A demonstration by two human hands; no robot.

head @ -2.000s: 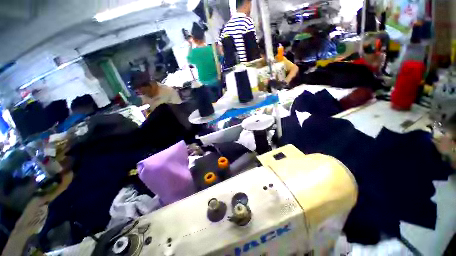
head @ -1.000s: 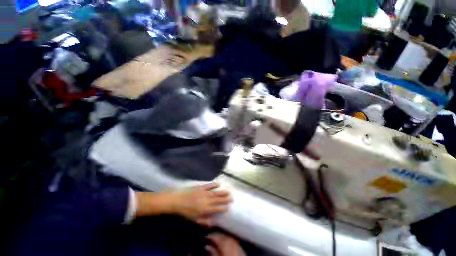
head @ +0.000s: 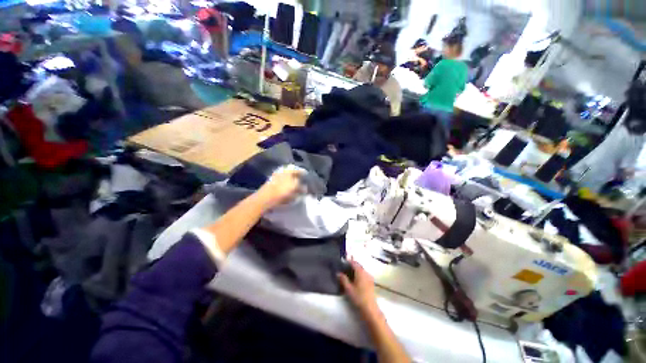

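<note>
A garment piece (head: 304, 261), dark grey with white and navy sections, is spread on the white machine table left of the needle. My left hand (head: 285, 186) is on its far left part, fingers bent on the cloth; the fingertips are blurred. My right hand (head: 359, 283) is at the near right edge of the dark grey part, fingers on the cloth. The cream-white sewing machine (head: 489, 259) with blue lettering and an orange label stands right of the cloth. The needle area is small and blurred.
Black-handled snips (head: 460, 306) hang or lie right of the needle. A cardboard sheet (head: 212, 135) and a navy garment pile (head: 347, 142) are behind the table. Purple cloth (head: 435, 177) is behind the machine. A big dark grey heap (head: 106, 248) is at left. A person in green (head: 446, 85) is farther back.
The view has swung down onto the table. My left hand has moved from the table's front edge up and away onto the garment piece. My right hand has come onto the cloth, which is more spread out.
</note>
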